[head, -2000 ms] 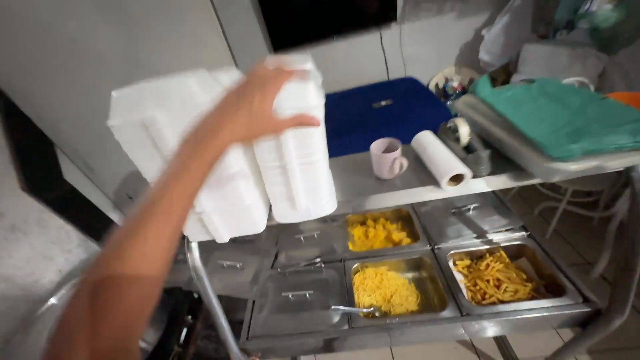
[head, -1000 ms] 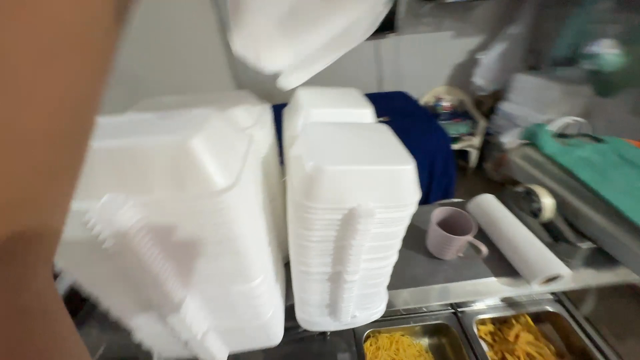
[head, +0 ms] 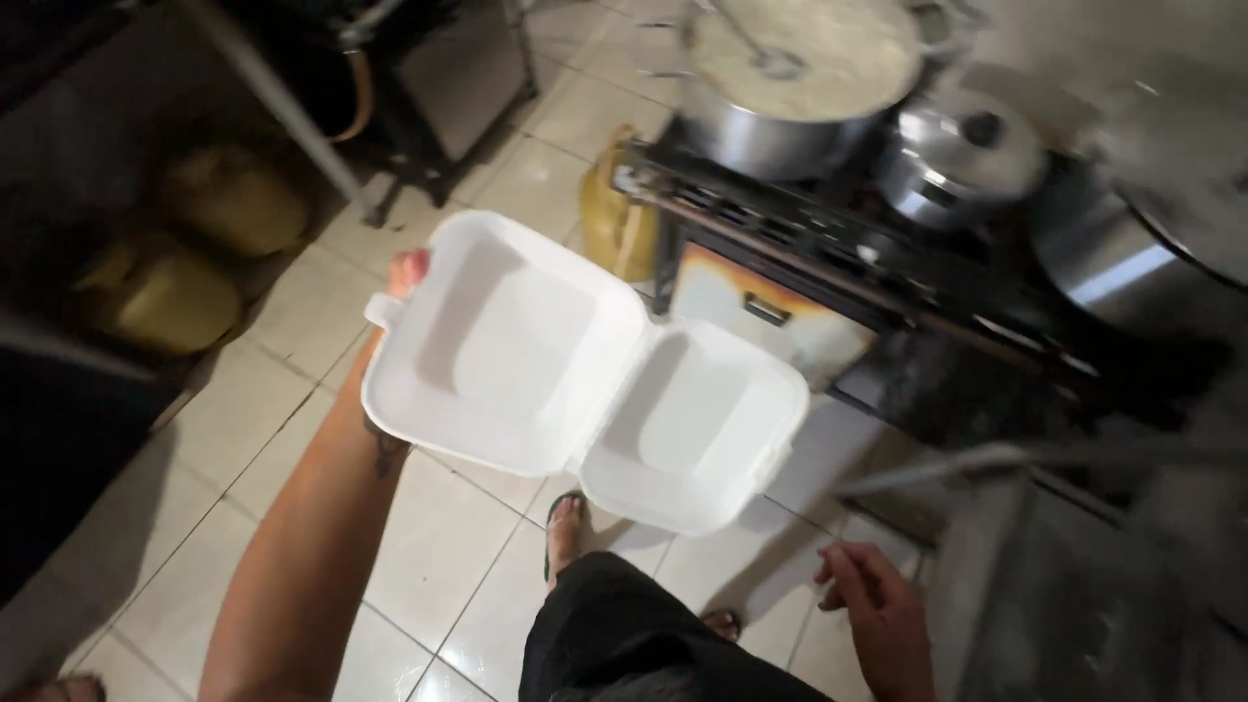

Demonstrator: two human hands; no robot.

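Note:
My left hand (head: 408, 273) holds a white foam clamshell food container (head: 507, 361) by its left edge. The container is unfolded, both halves facing up, and nothing lies in it. Most of my left hand is hidden behind it; the fingertips show at the rim. At the lower right, my right hand (head: 873, 609) hangs apart from the container with its fingers loosely curled, touching nothing visible.
A gas stove (head: 780, 210) at the upper right carries a large pot (head: 780, 136) of pale food with a ladle, and a lidded pot (head: 955, 171). Yellow gas cylinders (head: 161, 292) stand at left, another (head: 619, 214) beside the stove. A metal table (head: 1072, 604) is at lower right.
The view has swung from the stacked foam containers and food trays to the floor and stove. My left hand now holds one unfolded container, and my right hand has come into view.

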